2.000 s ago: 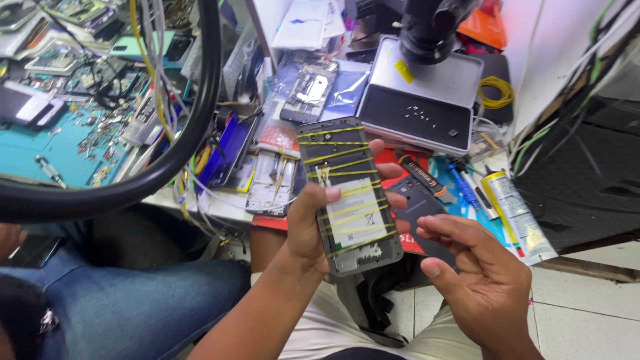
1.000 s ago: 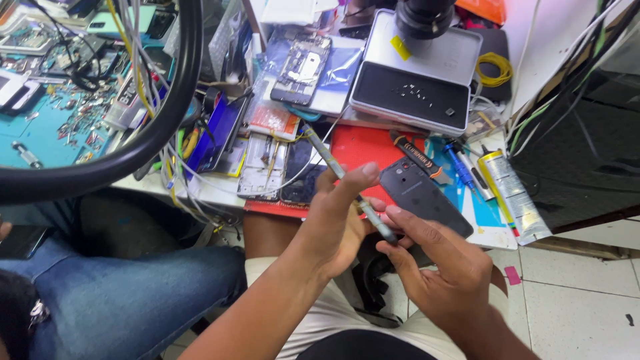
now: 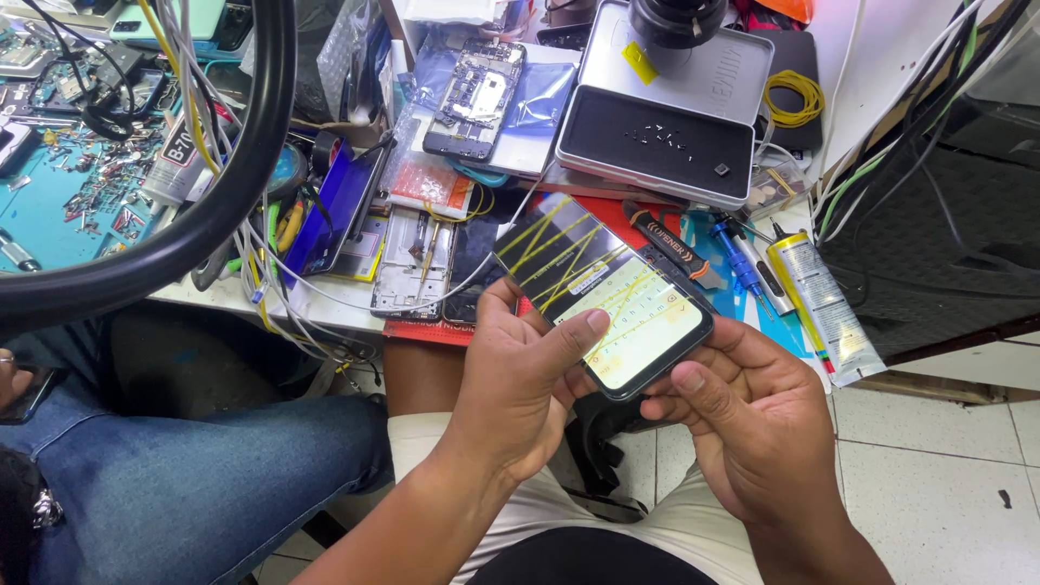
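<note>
A smartphone (image 3: 609,301) wound with yellow bands is tilted screen up, its lit screen showing a keyboard. My left hand (image 3: 528,366) grips it along the left side, the thumb lying over the glass. At the phone's lower right corner, the fingertips of my right hand (image 3: 747,398) touch the edge, thumb and fingers curled around it. Behind the phone, largely covered by it, lies a dark back cover. A pry tool with an orange and black handle (image 3: 666,244) rests just beyond, beside a blue screwdriver (image 3: 743,264).
An open metal tin (image 3: 658,142) with tiny screws sits under a black microscope head (image 3: 678,20). An opened phone (image 3: 475,101) lies left of it. A black ring (image 3: 276,146) and cables hang at left. A glue tube (image 3: 825,301) is at right. Another person's jeans-clad leg (image 3: 203,479) is at left.
The banded phone has been turned from its battery side, through edge-on, to its lit screen side. My right hand, apart from the phone two seconds ago, now touches its corner.
</note>
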